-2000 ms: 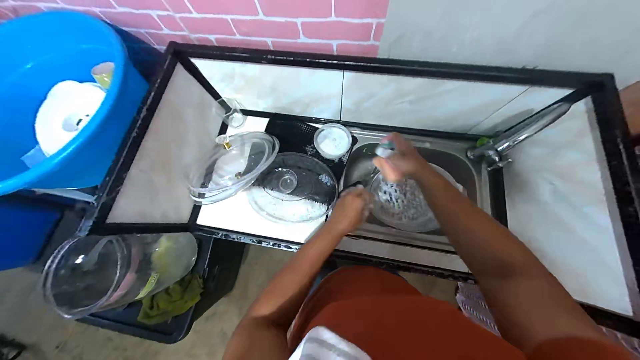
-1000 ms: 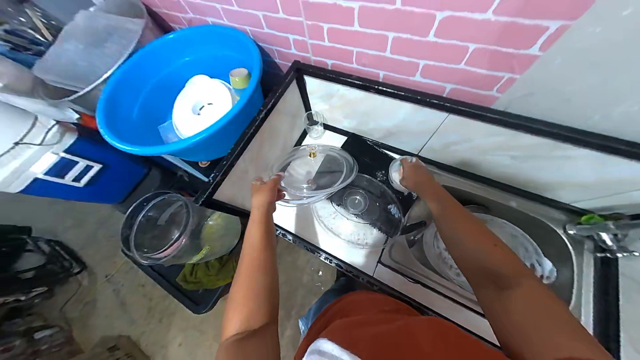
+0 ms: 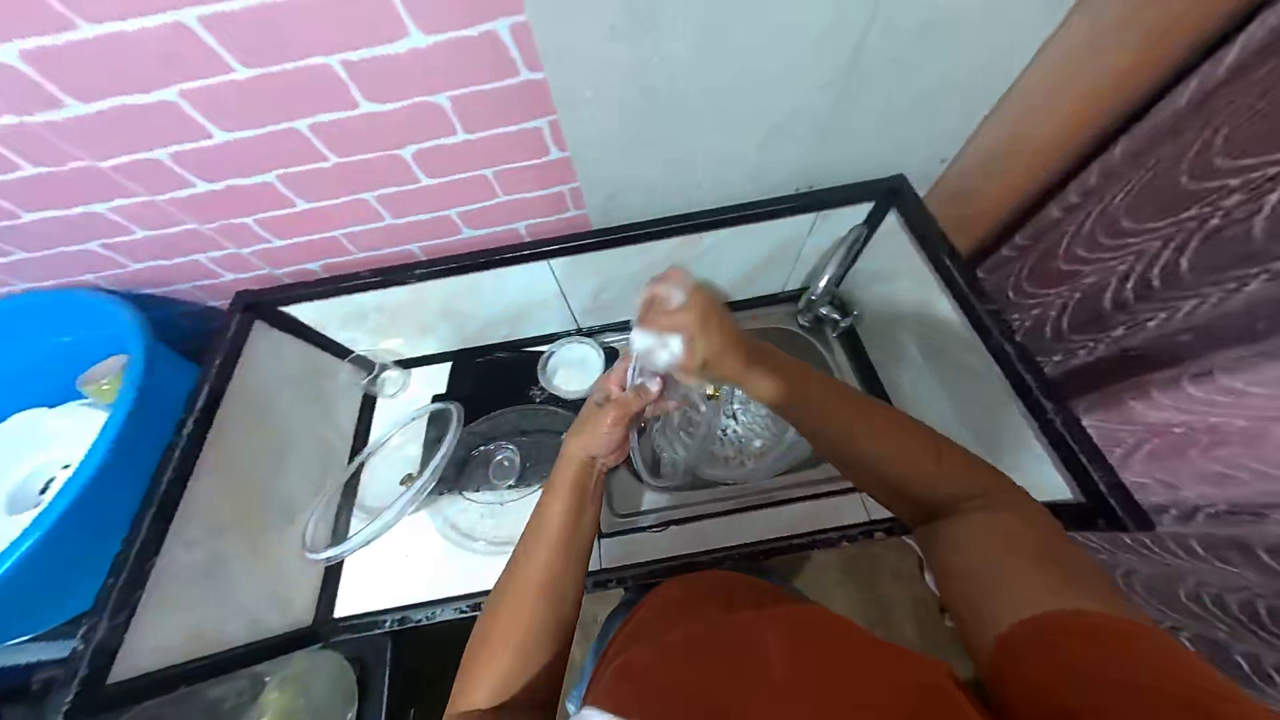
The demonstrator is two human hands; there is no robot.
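My left hand (image 3: 603, 425) grips the rim of a clear lid (image 3: 645, 455), which is tilted over the stainless steel sink (image 3: 625, 510). In my right hand (image 3: 700, 330) is a white, foamy sponge or wad (image 3: 658, 350), close above the lid's upper rim; the hand is blurred. Another clear piece with wet holes or drops (image 3: 745, 430) lies in the sink below. On the counter left of the sink, a clear round lid (image 3: 385, 510) leans at a slant beside a clear round cover (image 3: 503, 465). A small bowl of white suds (image 3: 573, 368) stands behind my left hand.
A chrome faucet (image 3: 828, 300) rises at the sink's back right. An empty-looking clear glass (image 3: 383, 378) is in the counter's back left corner. Black-framed tiled panels (image 3: 460, 315) surround the counter. A blue basin (image 3: 150, 400) with white items stands at the far left; a patterned curtain (image 3: 1150, 250) hangs at right.
My hands have moved from the counter items to above the sink. My left hand has let go of the slanted lid and now holds another; my right has taken up the white foamy thing. The view has swung right.
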